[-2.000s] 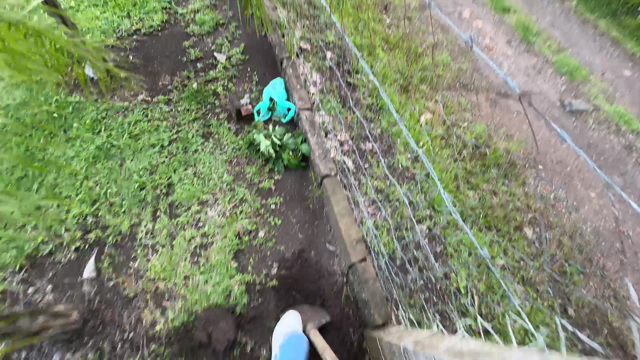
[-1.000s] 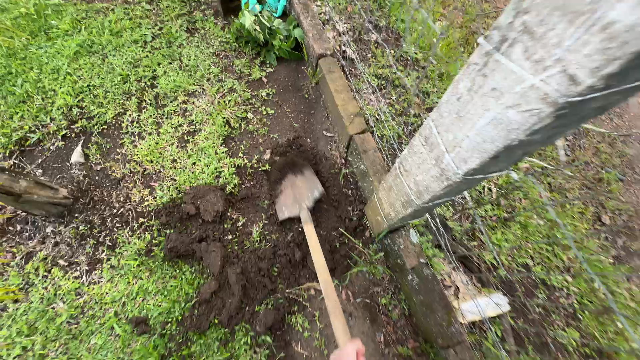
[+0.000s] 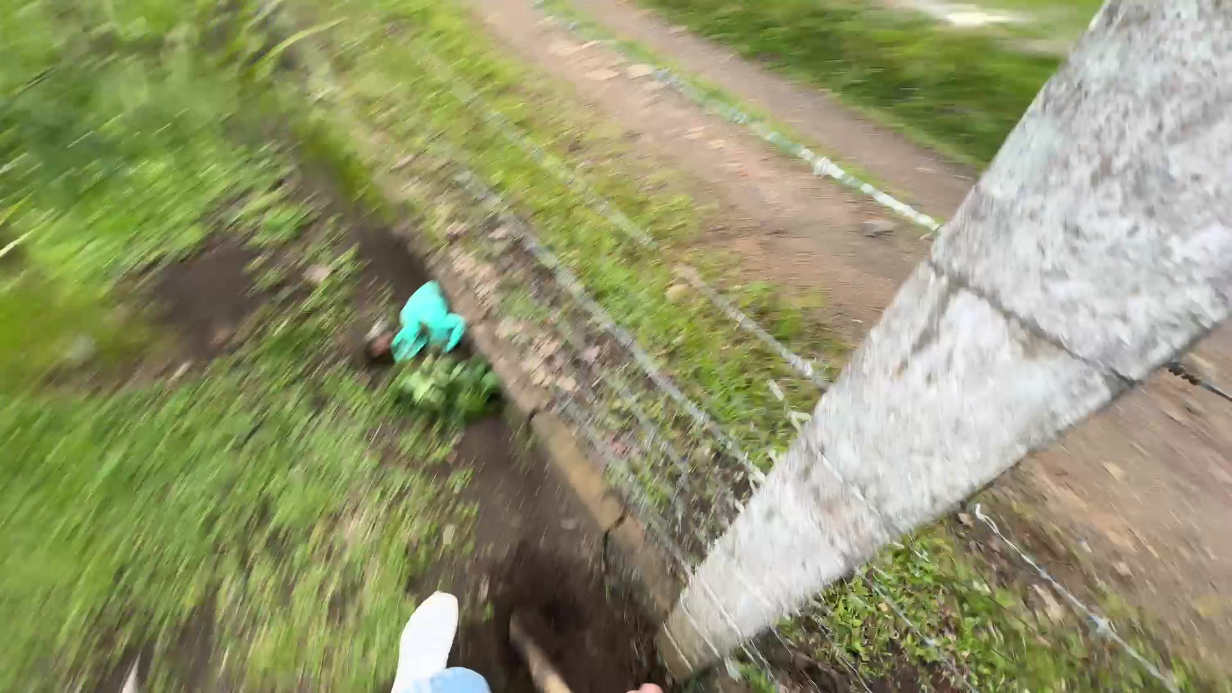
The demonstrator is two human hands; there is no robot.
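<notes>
Only a fingertip-sized bit of a hand, seemingly my right hand [image 3: 645, 688], shows at the bottom edge, just right of the shovel's wooden handle [image 3: 541, 659]. Whether it grips the handle cannot be seen. My left hand is out of view. The handle slants down into dark loose soil [image 3: 549, 587]; the blade cannot be made out in the blur. Left of it is my white shoe [image 3: 428, 626], below a light blue trouser leg [image 3: 448, 681]. Farther up the strip of bare soil, a turquoise cloth or bag [image 3: 426, 320] lies beside a leafy green plant [image 3: 448, 387].
A leaning concrete post [image 3: 895, 414] rises close on the right, with fence wires [image 3: 616, 332] running from it. A low edging of blocks [image 3: 577, 467] borders the soil strip. Grass [image 3: 241, 520] covers the left, and a dirt track [image 3: 770, 183] runs beyond the fence.
The shovel blade, visible on the soil one second ago, can no longer be made out. My shoe is back in sight beside the handle. The view has swung up and right.
</notes>
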